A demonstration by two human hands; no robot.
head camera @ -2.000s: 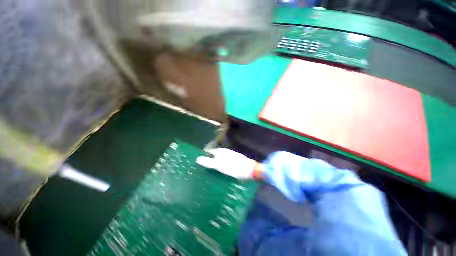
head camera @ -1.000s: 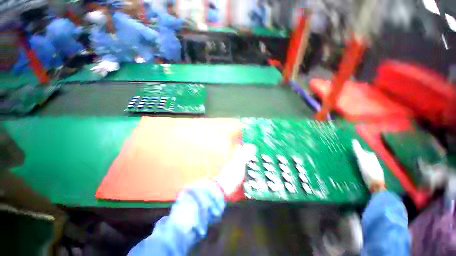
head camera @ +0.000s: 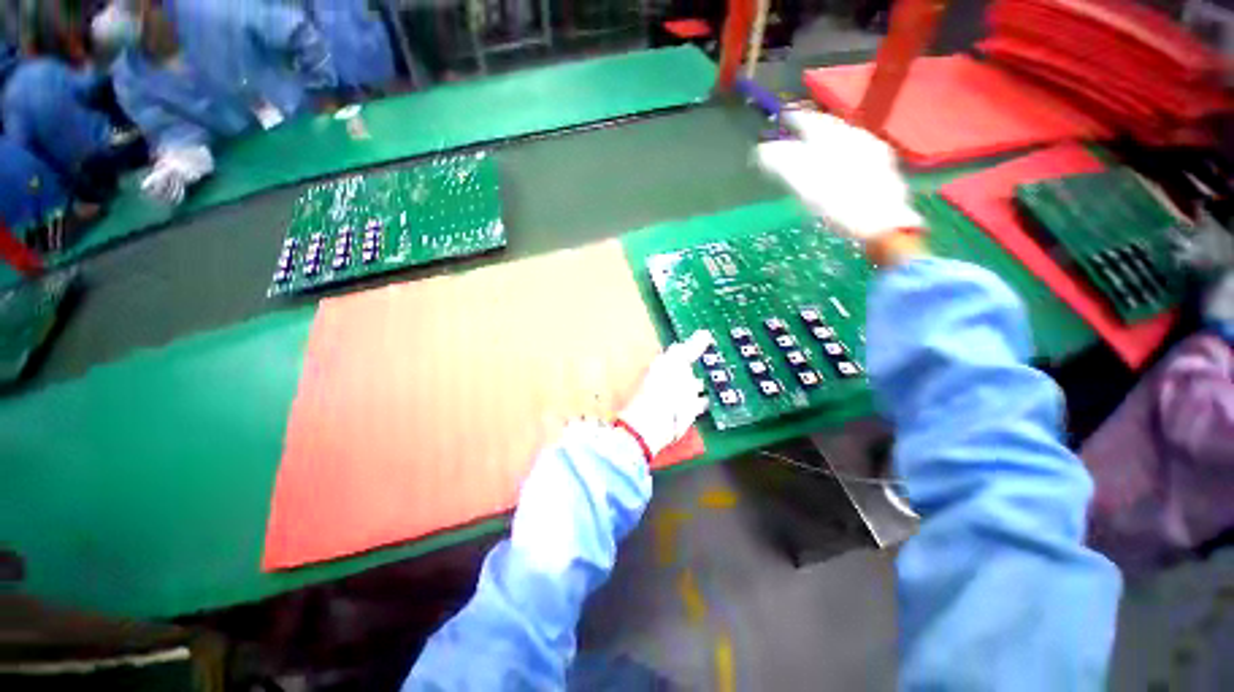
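A large green circuit board (head camera: pixel 771 291) with rows of small black blocks lies on the green bench mat, right of the red-orange foam pad (head camera: pixel 453 392). My left hand (head camera: pixel 666 399), in a white glove, is on the board's near left edge, its fingers against the edge beside the black blocks. My right hand (head camera: pixel 846 176), also gloved and blurred, is raised over the board's far side, near a blue-purple item (head camera: pixel 762 97); whether it holds anything cannot be told. My right sleeve hides the board's right part.
Another board (head camera: pixel 420 216) is on the dark line conveyor (head camera: pixel 596 169). People in blue (head camera: pixel 244 68) are across the line. Stacked red pads (head camera: pixel 1110 61) and a board on a red pad (head camera: pixel 1103 230) are at right, near a person's purple sleeve (head camera: pixel 1171 433). Red posts stand behind my right hand.
The view has turned from the booth to the line bench. Since one second ago, my right hand has left the board's right side and moved up and forward. My left hand remains at its left edge.
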